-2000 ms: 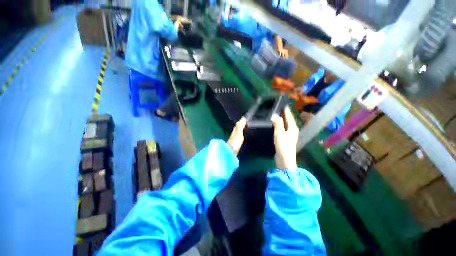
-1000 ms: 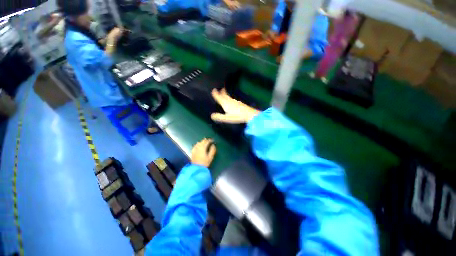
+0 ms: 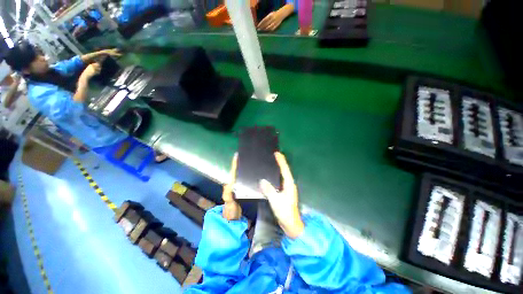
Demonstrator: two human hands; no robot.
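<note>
A flat black rectangular panel (image 3: pixel 258 155) is held upright at the near edge of the green bench, with a pale strip along its lower edge. My left hand (image 3: pixel 231 192) grips its left side. My right hand (image 3: pixel 283 198) grips its right side, with the thumb on the lower right of the face. The panel's far side is hidden.
Foam trays holding silver-white parts (image 3: pixel 399 129) lie at right. Large black stacks (image 3: pixel 192 80) stand at left of a white post (image 3: pixel 250 51). A worker in blue (image 3: pixel 63 109) is at far left. Dark blocks (image 3: pixel 155 238) lie on the floor.
My hands, empty and apart one second ago, now hold the black panel between them. The view has turned right, bringing the filled foam trays further into the picture.
</note>
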